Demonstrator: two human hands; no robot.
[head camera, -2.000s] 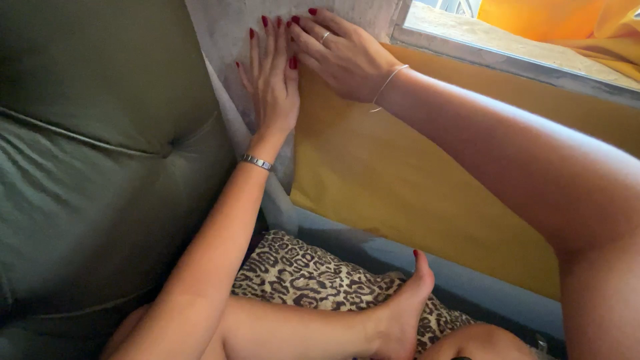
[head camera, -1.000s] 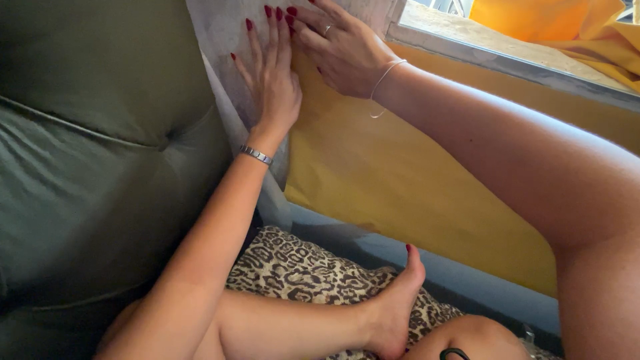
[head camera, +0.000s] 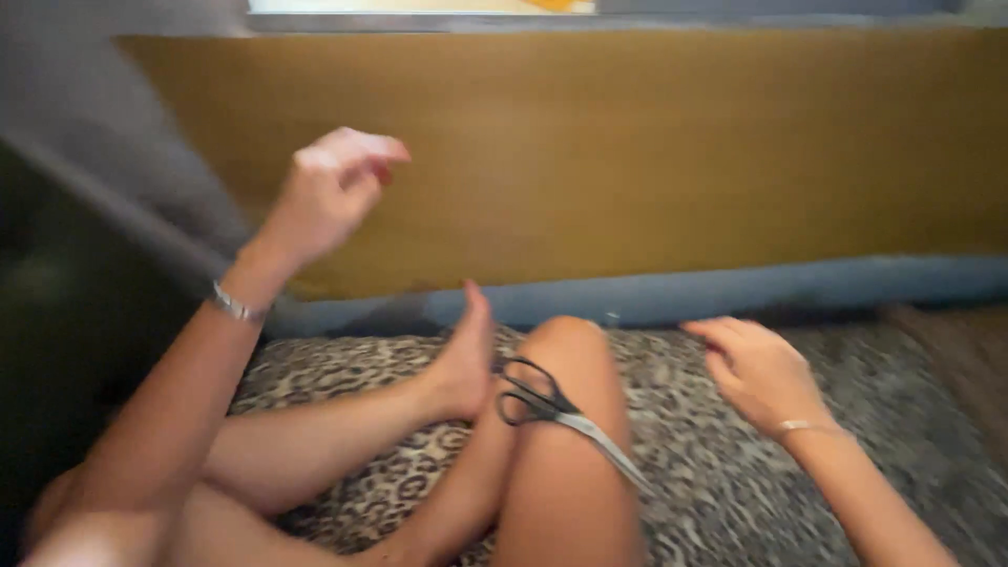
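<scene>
A wide yellow sheet (head camera: 598, 157) covers the wall below a ledge. In front of its left part, my left hand (head camera: 335, 185) is raised with bent fingers and nothing seen in it. At the right, my right hand (head camera: 756, 370) hovers over the leopard-print fabric, fingers loosely curled, also holding nothing visible. Scissors with black handles (head camera: 543, 402) lie across my bent leg, between the two hands, their blades pointing down to the right. Motion blurs both hands, and whether the left one touches the sheet cannot be told.
Leopard-print fabric (head camera: 709, 472) spreads under my legs. A dark green padded surface (head camera: 47, 315) stands at the left. Along the top runs the window ledge (head camera: 441, 22), and a blue-grey strip of wall (head camera: 669, 295) shows under the sheet. Something brown (head camera: 961, 362) is at the right.
Both hands have left the sheet's upper left corner, where they were pressed together; my right hand is now low at the right. The view has swung right, bringing the scissors into full view.
</scene>
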